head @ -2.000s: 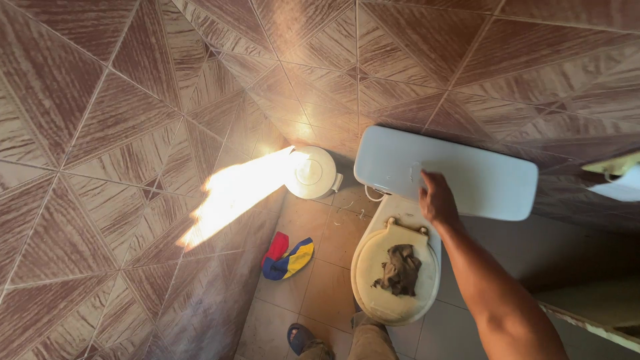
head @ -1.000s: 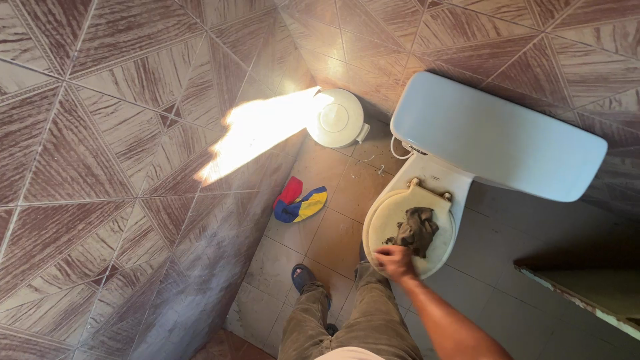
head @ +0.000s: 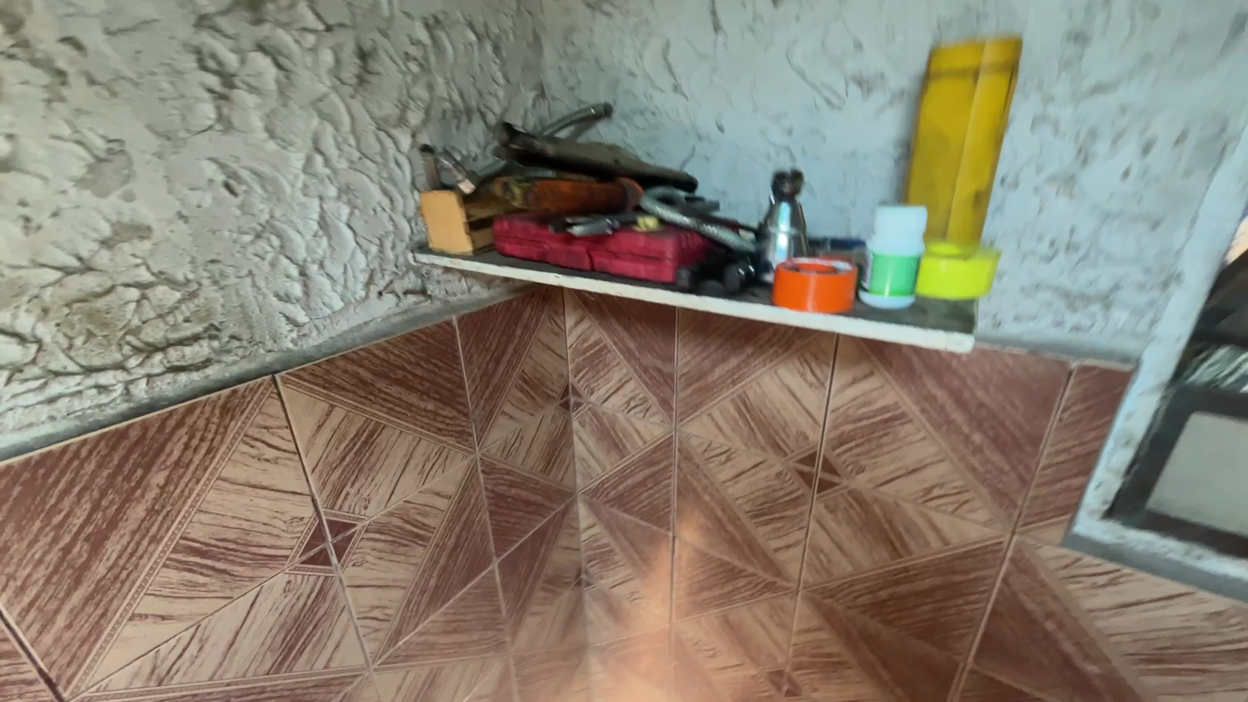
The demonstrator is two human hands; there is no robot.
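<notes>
Neither of my hands shows in the head view. A corner shelf (head: 702,300) with a pale front edge carries a red plastic case (head: 600,249), with several dark tools and a braided hose (head: 697,219) lying on and behind it. At its left end is a small wooden block (head: 447,222). Farther right stand a shiny metal fitting (head: 783,229), an orange tape roll (head: 815,285), a white bottle with a green label (head: 892,258) and a yellow-green roll (head: 957,270). A tall yellow plastic piece (head: 963,141) leans upright against the wall behind them.
Rough grey plaster (head: 244,175) covers the upper walls, and brown patterned tiles (head: 409,487) cover the lower walls. A window frame (head: 1150,409) borders the right side. The shelf's front corner juts out from the walls.
The view has swung up from the toilet and floor to the corner shelf. The hand that was over the toilet lid and the dark cloth a second ago is out of sight.
</notes>
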